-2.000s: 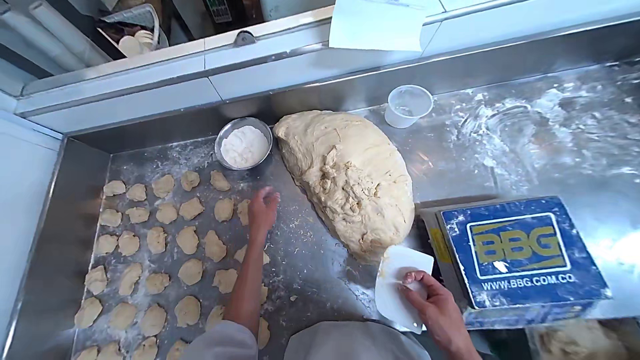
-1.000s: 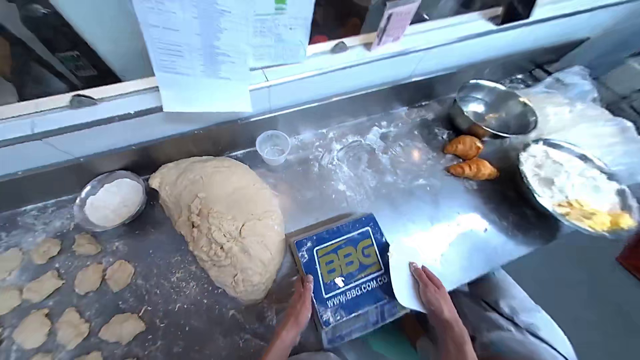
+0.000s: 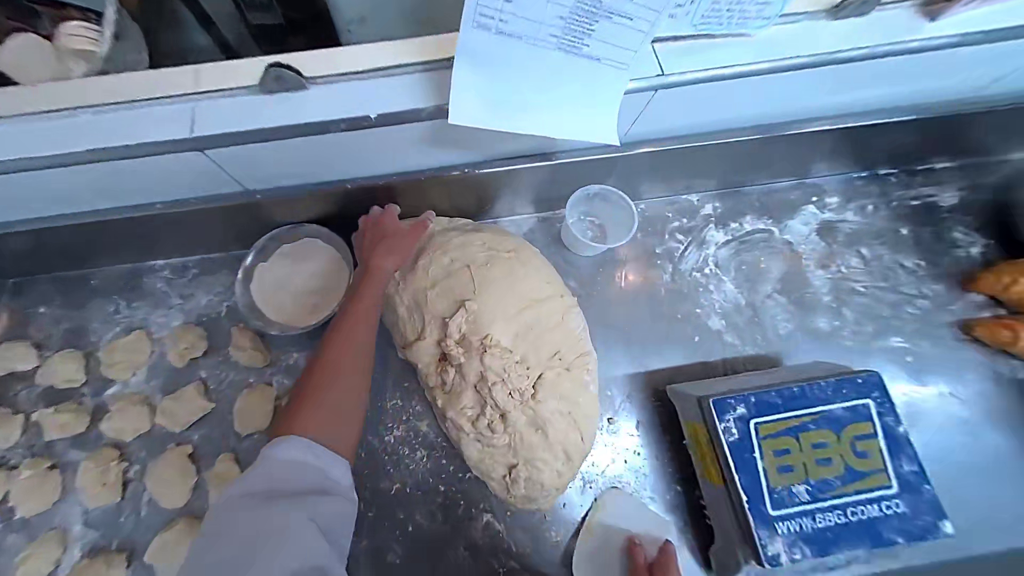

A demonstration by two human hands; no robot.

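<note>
A large mound of dough (image 3: 512, 360) lies on the steel worktop. At its upper left end my left hand (image 3: 392, 236) touches the dough with spread fingers. My right hand (image 3: 652, 560), mostly cut off by the lower edge of the view, grips a white dough scraper (image 3: 616, 528) just below the mound. A metal bowl of flour (image 3: 300, 280) stands left of my left hand. Several flattened dough pieces (image 3: 126, 416) lie in rows at the left.
A clear plastic cup (image 3: 598, 220) stands behind the dough by the back ledge. The blue and white box (image 3: 824, 464), marked BBG, sits at the right. Two browned pastries (image 3: 1000, 284) lie at the far right edge. A printed sheet (image 3: 544, 72) hangs over the tiled wall.
My left hand has moved from the box to the upper left end of the dough. The scraper in my right hand is now left of the box. The view has swung back left.
</note>
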